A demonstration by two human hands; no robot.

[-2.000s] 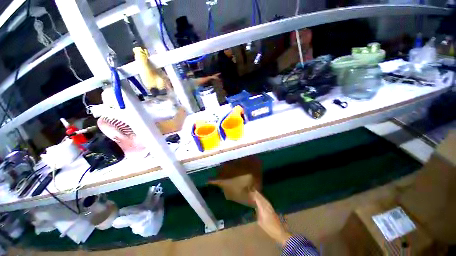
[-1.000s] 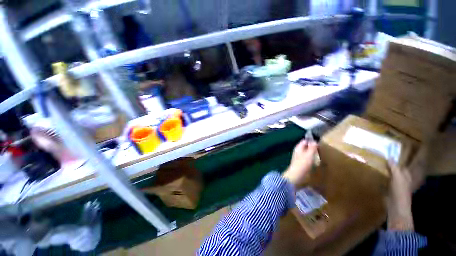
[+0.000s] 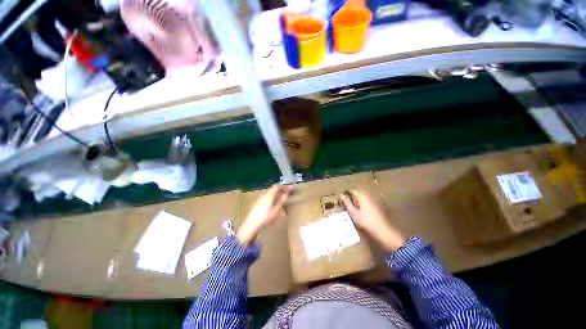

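Observation:
A small brown carton [image 3: 328, 270] with a white label [image 3: 329, 236] and printed icons lies on the bench in front of me. My left hand [image 3: 262, 213] is at its far left corner, fingertips bent; whether it pinches anything is too blurred to tell. My right hand [image 3: 369, 217] rests on the carton's far right part with curled fingertips beside the icons; what is under the fingers is hidden.
Another labelled carton with yellow tape [image 3: 536, 186] sits at the right. White papers [image 3: 164, 242] lie left on the cardboard-covered bench [image 3: 83, 247]. A brown carton [image 3: 301, 132] stands on the green belt [image 3: 417, 128], behind a white post. Orange cups [image 3: 308, 42] stand on the shelf.
My view has turned back left and down. Both hands have left the labelled carton at the right and are now at the carton in front of me.

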